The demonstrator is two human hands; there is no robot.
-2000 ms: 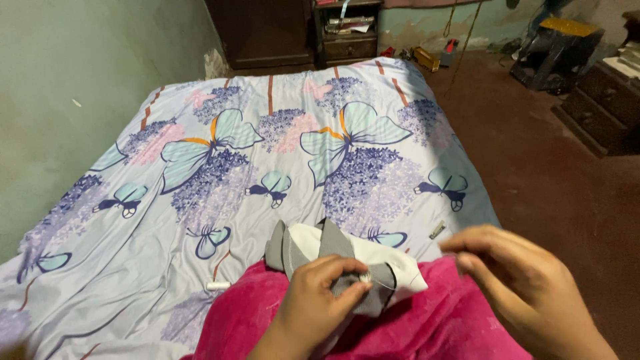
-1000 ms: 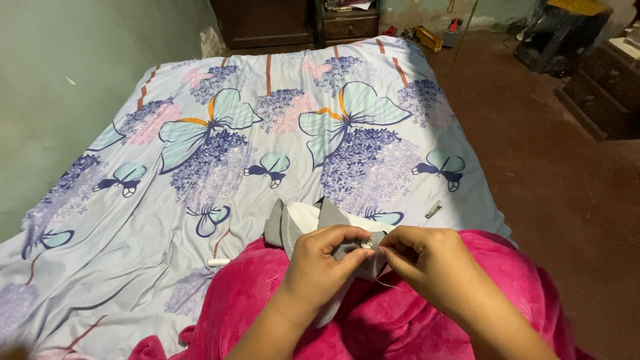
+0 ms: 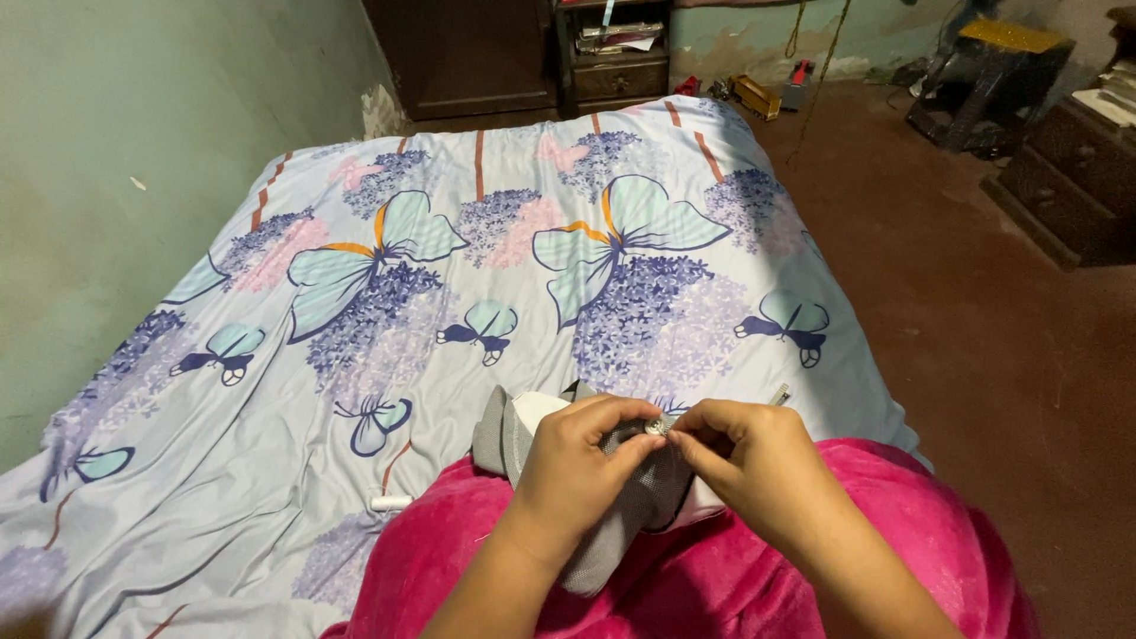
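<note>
Grey and white fabric [image 3: 612, 532] lies bunched over my lap on a pink plush blanket [image 3: 426, 568]. My left hand [image 3: 590, 444] pinches a small round button [image 3: 655, 427] against the cloth between thumb and forefinger. Right beside it, the thumb and forefinger of my right hand [image 3: 732, 435] are closed at the button's edge; whether they hold a needle or thread is too small to tell. A white thread spool [image 3: 391, 503] lies on the bed to the left. Just beyond my right hand is a small narrow object [image 3: 780, 394], partly hidden.
A butterfly-patterned bedsheet [image 3: 506, 293] covers the bed before me. Beyond its far edge stand a dark wooden cabinet [image 3: 621, 80] and a yellow toy truck [image 3: 755, 96]. A wooden drawer unit [image 3: 1078, 169] and a black stand with a yellow top [image 3: 994, 80] are at the right.
My right hand was apart from the cloth two seconds ago, then came left to the button, where it remains. My left hand has kept its pinch on the button and cloth.
</note>
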